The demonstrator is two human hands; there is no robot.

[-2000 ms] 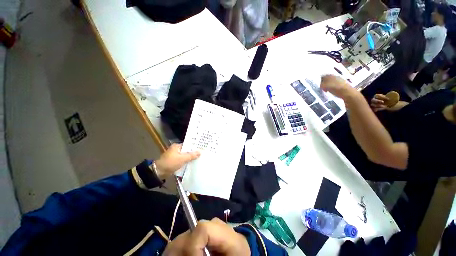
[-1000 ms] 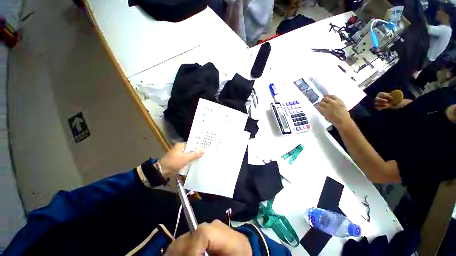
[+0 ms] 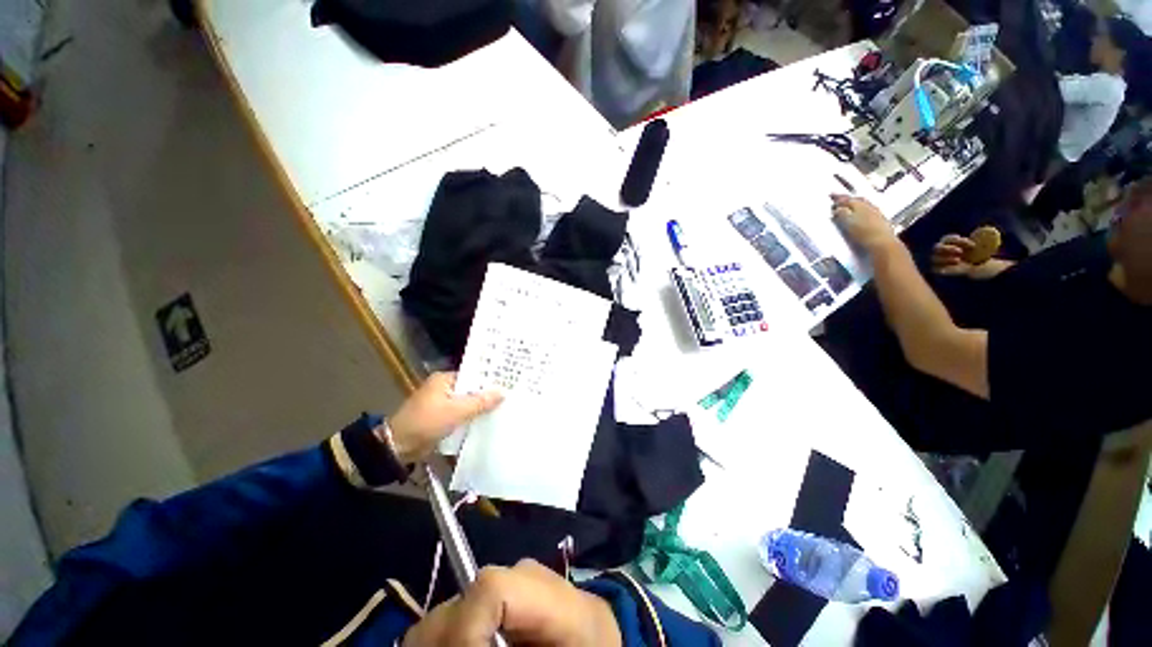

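A white note sheet [image 3: 537, 392] with handwritten lines lies tilted over a crumpled pile of black garments [image 3: 474, 240]. My left hand [image 3: 436, 415] holds the sheet at its left edge, thumb on top and fingers hidden beneath. My right hand [image 3: 518, 609] is at the bottom edge of the picture, partly cut off, and grips a thin silvery pen [image 3: 449, 525]. The pen points up and to the left, and its upper end lies near my left wrist, apart from the writing.
Right of the sheet are a calculator [image 3: 718, 303], a blue-capped pen [image 3: 676, 238], green tape [image 3: 692, 569] and a water bottle [image 3: 828, 566]. A person [image 3: 1049, 341] at right touches printed sheets [image 3: 790, 259]. Scissors [image 3: 815, 142] and a dark case [image 3: 646, 162] lie farther back.
The view shifts slightly left and right between frames. The other person's near hand moves over the printed sheets, which shift and uncover more picture blocks. My hands keep their hold on sheet and pen.
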